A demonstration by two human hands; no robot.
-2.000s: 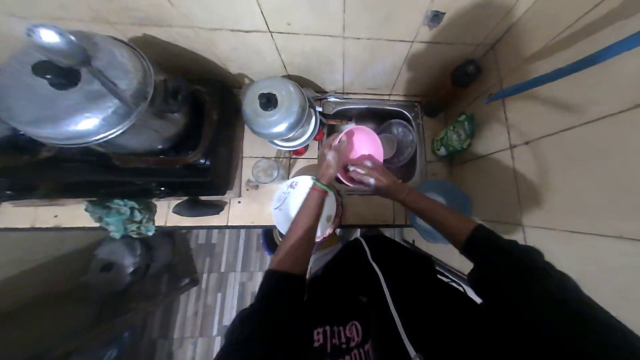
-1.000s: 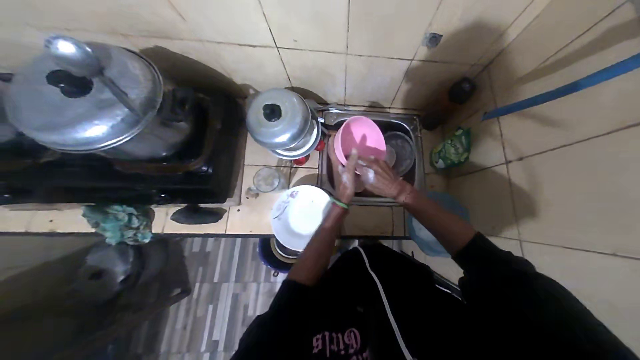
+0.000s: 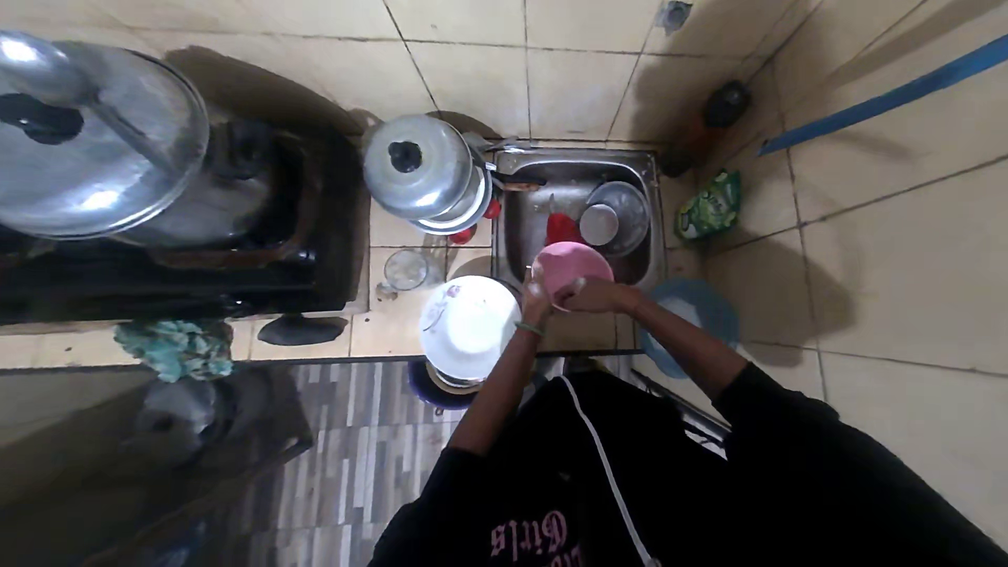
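Note:
A pink plastic bowl (image 3: 573, 263) is held over the front of the steel sink (image 3: 516, 236). My left hand (image 3: 536, 299) grips its left edge, and a green band circles that wrist. My right hand (image 3: 587, 295) is at the bowl's near side, its fingers on or just inside the rim; exactly what they touch is unclear. Behind the bowl, in the sink, lie a red item (image 3: 562, 228), a clear round container (image 3: 630, 216) and a small pale cup (image 3: 598, 225). A white plate with a floral edge (image 3: 470, 327) rests at the counter's front edge, beside my left wrist.
A lidded metal pot (image 3: 421, 177) stands on dishes left of the sink, near a drinking glass (image 3: 406, 269). The black stove (image 3: 331, 236) bears a large lidded pot (image 3: 157, 157). Right of the sink are a green packet (image 3: 711, 206) and a blue basin (image 3: 669, 358).
The pink bowl and both hands have moved toward my body, from over the middle of the sink to its front. The red item now shows behind the bowl.

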